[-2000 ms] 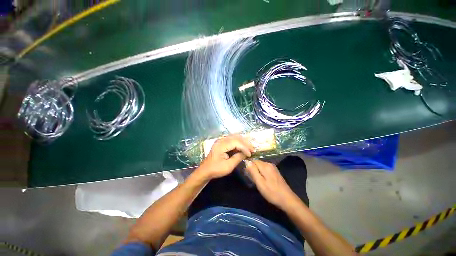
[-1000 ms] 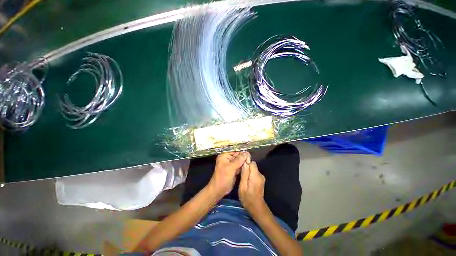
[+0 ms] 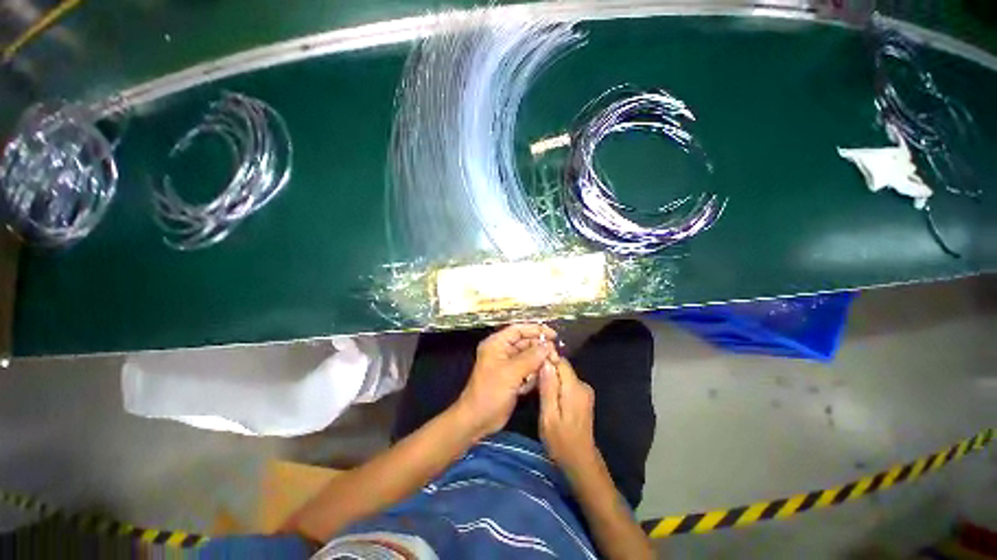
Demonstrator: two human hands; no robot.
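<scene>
My left hand (image 3: 501, 375) and my right hand (image 3: 565, 403) meet at the fingertips over my lap, just below the near edge of the bench. A tiny pale piece (image 3: 544, 340) shows at the fingertips; what it is cannot be made out. The fingers hide most of what they pinch. Just beyond the hands, a cream-yellow taped block (image 3: 520, 284) lies at the near bench edge, with clear crinkled film around it. A fan of fine whitish strands (image 3: 465, 142) runs from behind the block to the pale rail.
A shiny dark-and-silver coil (image 3: 596, 202) lies right of the strands. A looser coil (image 3: 257, 175) and a tangled pile (image 3: 60, 175) lie left. A white scrap (image 3: 891, 172) and dark bundle (image 3: 913, 98) lie far right. A white bag (image 3: 235, 394) and blue plastic (image 3: 782, 325) are below.
My hands have come back from over the block to my lap, leaving the block uncovered. Since the last earlier frame the fingertips have shifted slightly. The view has also shifted.
</scene>
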